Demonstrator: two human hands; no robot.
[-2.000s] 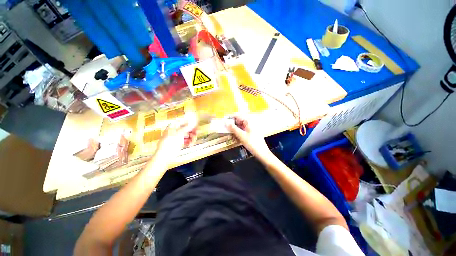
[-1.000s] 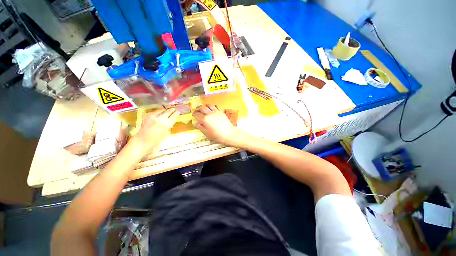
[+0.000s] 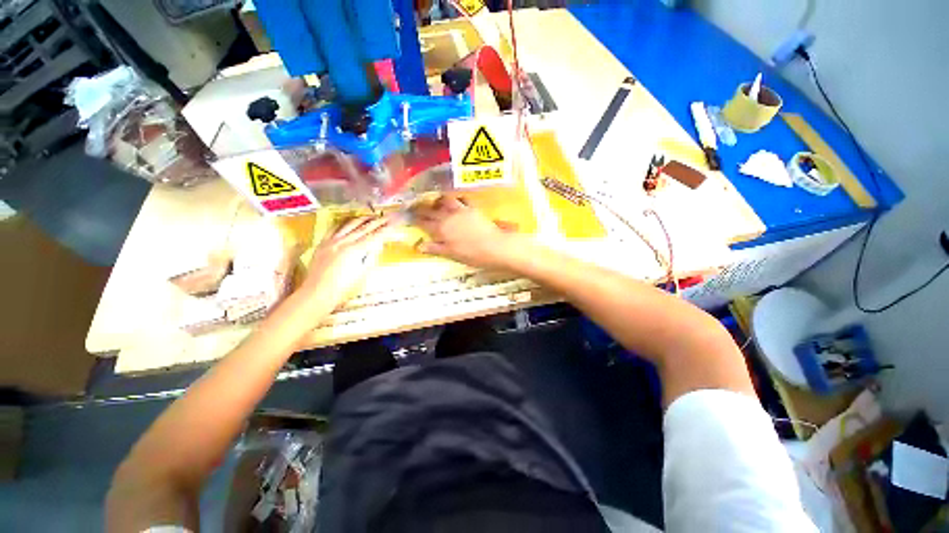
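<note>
The blue press (image 3: pixel 364 120) stands over the pale wooden table, with a clear guard and yellow warning triangles. My left hand (image 3: pixel 349 242) lies on the yellowish work plate (image 3: pixel 567 193) at the guard's lower edge, fingers pointing forward. My right hand (image 3: pixel 458 231) is on the plate just right of it, fingers bent inward under the guard. What lies under the fingertips is blurred and partly hidden, so I cannot tell if either hand holds a piece. Pinkish-beige stacked patches (image 3: pixel 250 286) lie left of my left hand.
A plastic bag of pieces (image 3: pixel 151 135) is at the table's back left. A dark metal strip (image 3: pixel 606 120) and a brown piece (image 3: pixel 684 174) lie right of the press. Tape rolls (image 3: pixel 751 108) stand on the blue bench top (image 3: pixel 666 52). A cable hangs at the right wall.
Both hands have come from the plate's front edge to under the guard's edge. A pale piece between the hands earlier no longer shows clearly. The view has shifted slightly.
</note>
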